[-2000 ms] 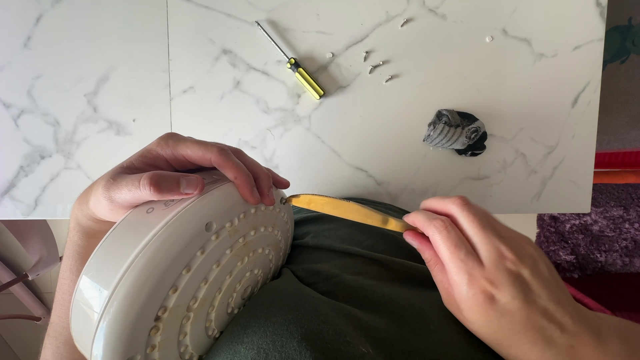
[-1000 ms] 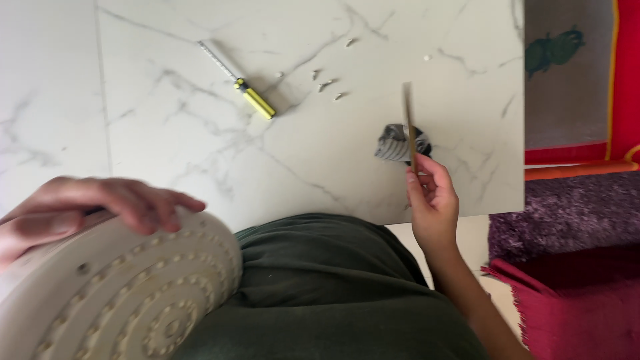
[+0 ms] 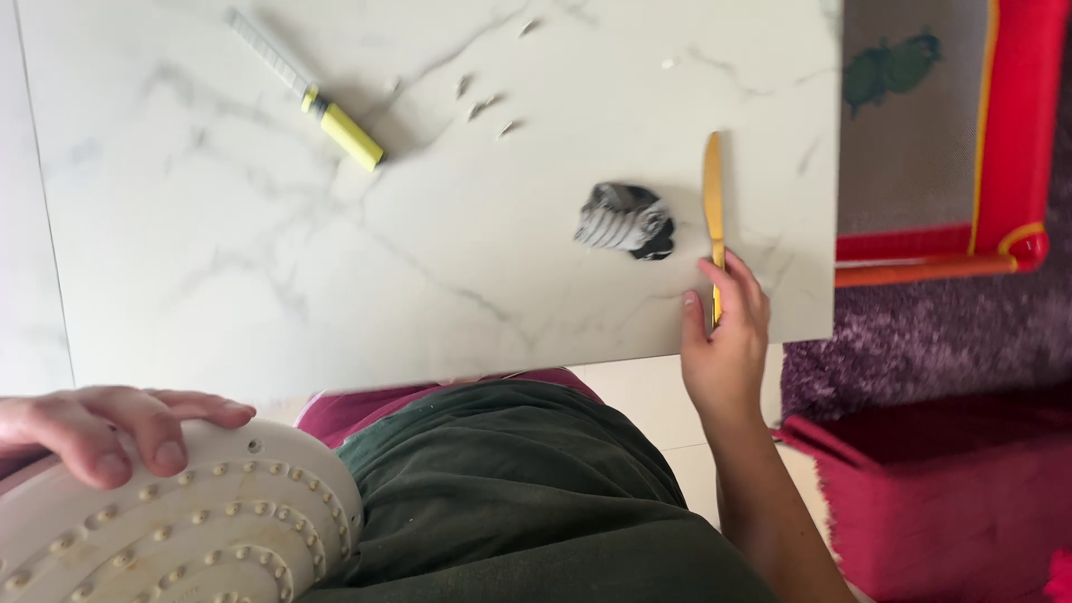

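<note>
A round white perforated plastic disc with rings of small nubs [image 3: 201, 494], like a shower head face, leans at my lap at lower left. My left hand [image 3: 126, 431] rests over its upper rim, fingers bent on it. Near the table's front right, a gold table knife [image 3: 713, 193] lies with its blade pointing away from me. My right hand [image 3: 729, 310] is at its handle, thumb and fingers apart on either side; whether it still bears on the handle is hard to tell. A crumpled grey and black striped cloth piece [image 3: 624, 220] lies left of the knife.
On the marble-patterned table [image 3: 251, 327] are a yellow-handled screwdriver [image 3: 350, 136] and several small screws [image 3: 475, 109]. A small white piece [image 3: 668, 63] lies farther right. Beyond the right edge are a red-framed mesh item [image 3: 1026, 126] and a purple shaggy rug [image 3: 938, 352].
The knife, at the disc's rim in the oldest frame and then raised in my right hand, now lies on the table right of the cloth. My right hand's fingers have spread. The view has shifted.
</note>
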